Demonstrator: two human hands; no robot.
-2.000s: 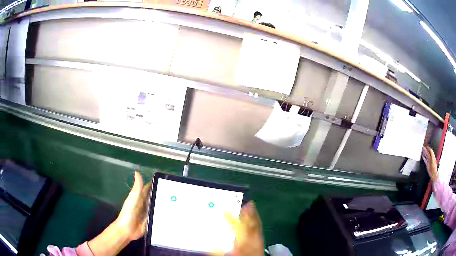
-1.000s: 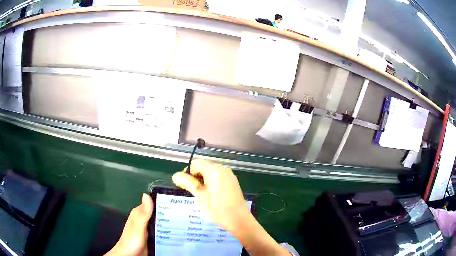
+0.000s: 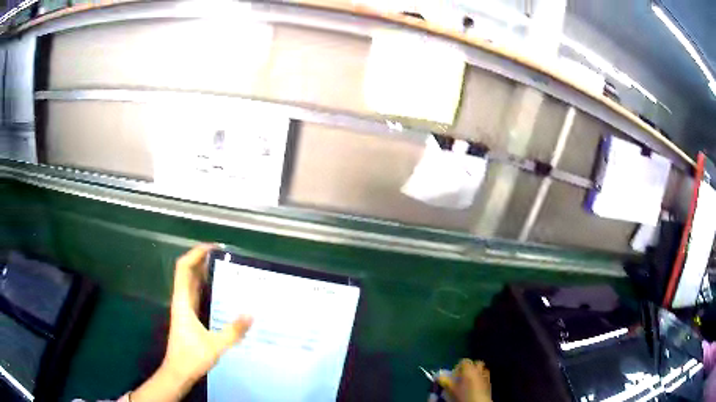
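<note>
A tablet [image 3: 283, 330] with a lit white-blue screen is tilted in front of me, its lower end cut off by the frame. Its screen text is too blurred to read. My left hand [image 3: 196, 326] holds the tablet's left edge, fingers at the upper left corner and thumb over the screen. My right hand [image 3: 467, 381] is low, right of the tablet and apart from it, blurred and partly cut off. Yellow shows at its fingertips. A small pale and dark thing [image 3: 438, 383] is at the fingertips; whether they grip it is unclear.
Black foam trays with dark tablets stand at right [image 3: 593, 338] and left [image 3: 39, 314] on the green mat [image 3: 118, 259]. Behind are the grey panel [image 3: 353, 173], clipped white sheets [image 3: 447, 177] and a clipboard [image 3: 630, 184]. A red-edged board [image 3: 691, 235] stands far right.
My right hand has left the cable above the tablet and moved down and right. The cable no longer shows. The tablet has shifted left and upward, and my left thumb now lies over its screen.
</note>
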